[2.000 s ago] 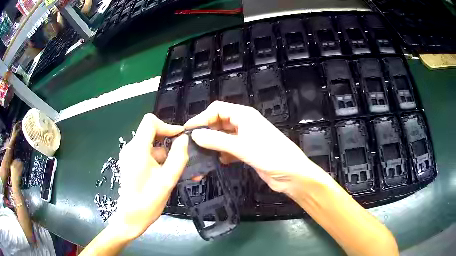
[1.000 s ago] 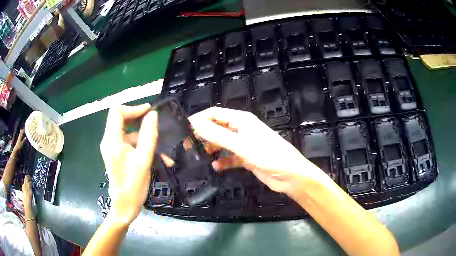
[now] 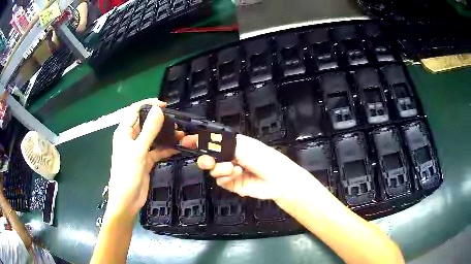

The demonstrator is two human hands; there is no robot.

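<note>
A black phone housing [image 3: 187,124] is held sideways above the tray, its windowed end to the right. My left hand [image 3: 135,147] grips its left end between thumb and fingers. My right hand [image 3: 242,170] holds its right end from below and behind; skin shows through small openings. Whether a small part is between the fingers cannot be told. The black parts tray [image 3: 308,108] holds rows of phone housings; one pocket in the middle row is without a housing.
A cream round fan [image 3: 40,153] and a dark slab [image 3: 49,201] are at the left. A few loose small parts lie left of the tray. Other trays [image 3: 139,31] stand at upper left and upper right. A red strip [image 3: 205,29] and a yellowish board [image 3: 447,62] lie behind. Another person's arm shows at far left.
The housing has turned from hanging steeply downward to lying nearly sideways. My right hand has shifted to its right end; my left hand still holds the other end. The view has shifted slightly.
</note>
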